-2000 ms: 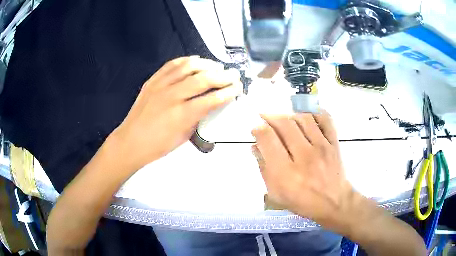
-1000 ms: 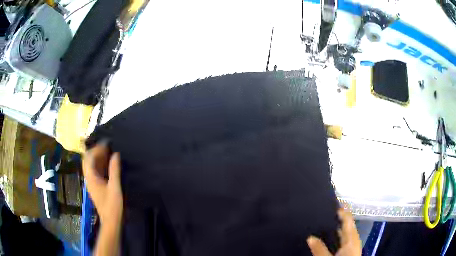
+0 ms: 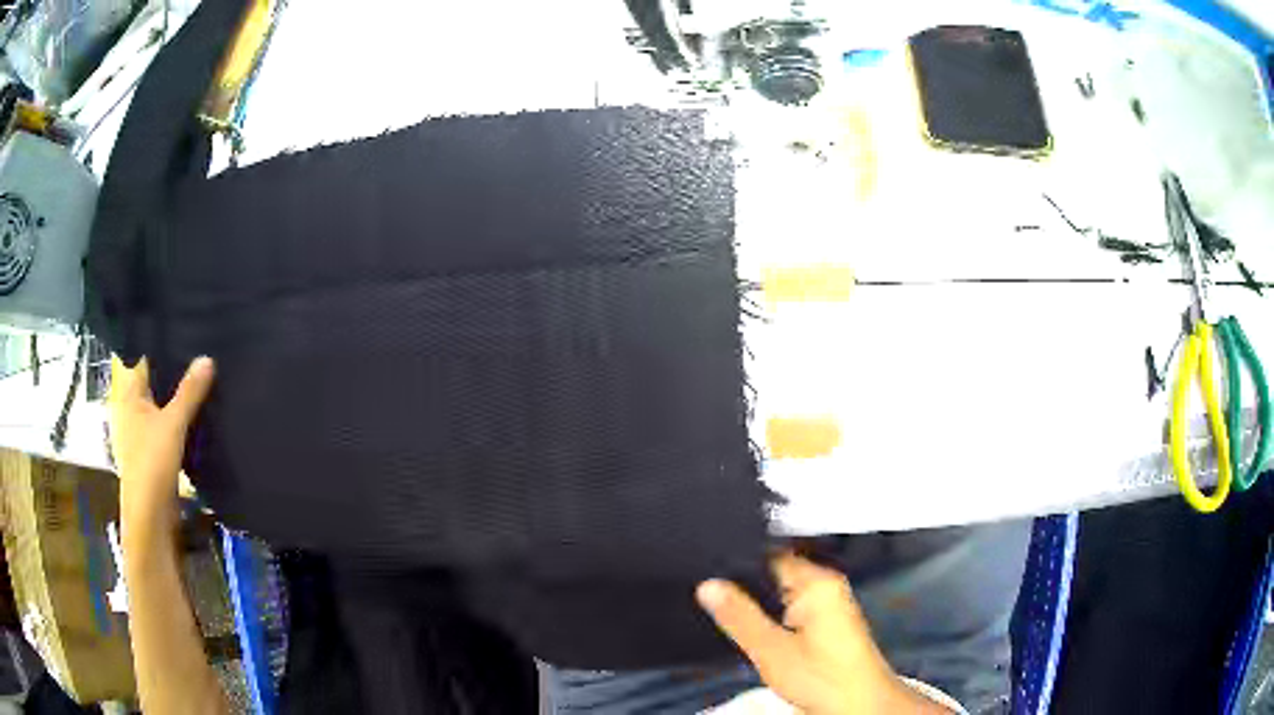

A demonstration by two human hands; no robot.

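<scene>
A black fabric panel (image 3: 461,321) lies spread over the white machine table and hangs over its front edge. Its frayed right edge runs beside the tan tape guides (image 3: 806,285). My left hand (image 3: 161,419) holds the panel's left edge, thumb on top. My right hand (image 3: 803,629) holds the panel's lower right corner, its other fingertips partly hidden by the cloth. The presser foot area (image 3: 715,87) is just past the panel's top right corner and is blurred.
A phone-like black rectangle (image 3: 978,90) lies at the upper right. Scissors (image 3: 1199,405) and thread scraps (image 3: 1104,235) lie at the right. A black cloth pile (image 3: 140,196) and a small fan (image 3: 35,231) are at the left. A cardboard box (image 3: 63,559) is below left.
The machine parts and table items sit higher in view as the camera has shifted. Both hands, earlier at the machine, are now at the panel's sides. The panel lies flatter and squarer.
</scene>
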